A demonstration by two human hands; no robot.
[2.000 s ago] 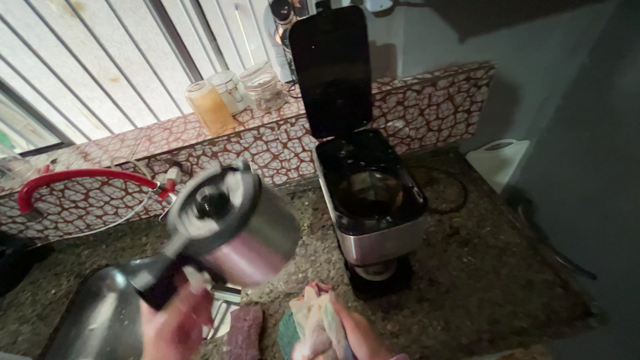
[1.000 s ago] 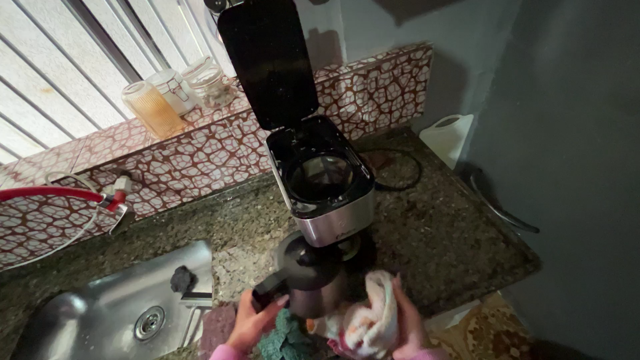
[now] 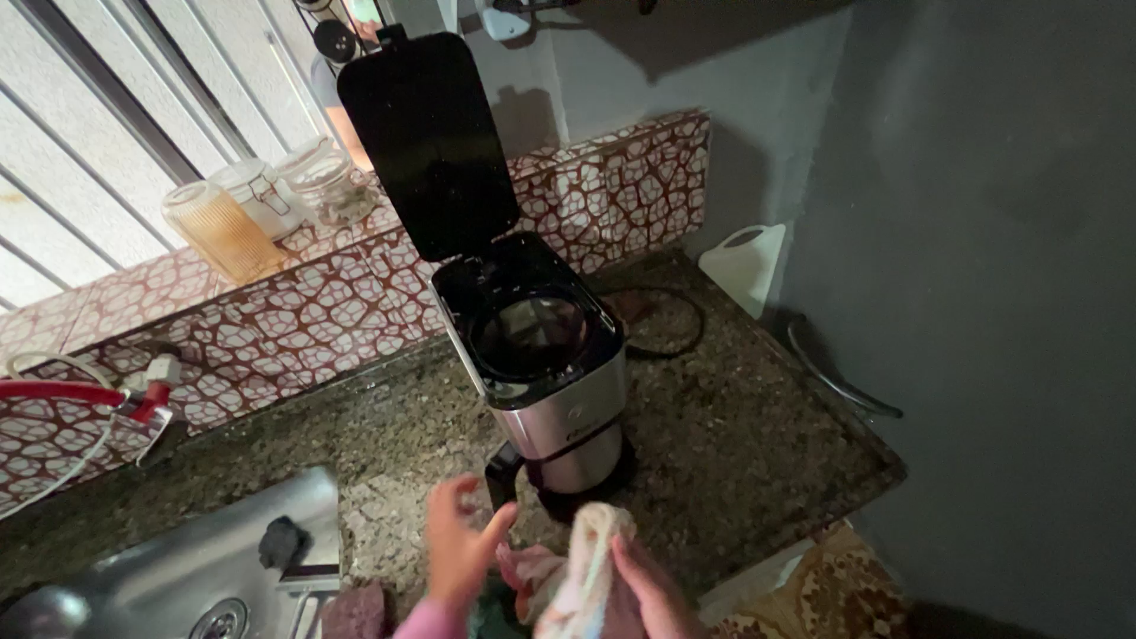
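A coffee maker [image 3: 559,399] with a black and steel body stands on the granite counter, its black lid [image 3: 430,146] raised and its round basket exposed. The steel carafe [image 3: 577,461] sits in the machine under the basket, its black handle [image 3: 503,475] pointing to the left. My left hand [image 3: 461,537] is just left of that handle, fingers apart, holding nothing. Gripped in my right hand [image 3: 652,581] is a bunched light cloth [image 3: 590,568], in front of the carafe. Pink and dark green cloth shows between my hands; what it rests on is hidden.
At the lower left is a steel sink [image 3: 213,550] with a dark scrubber [image 3: 282,541], beside a red-hosed faucet [image 3: 142,404]. Glass jars [image 3: 324,182] and an amber ribbed glass [image 3: 222,231] stand on the tiled ledge. A black cord [image 3: 683,328] curls behind the machine, near a white board [image 3: 745,266].
Two seconds ago my left hand held the carafe over the counter, left of the machine. The carafe is now inside the machine and my left hand has let go. My right hand keeps the cloth.
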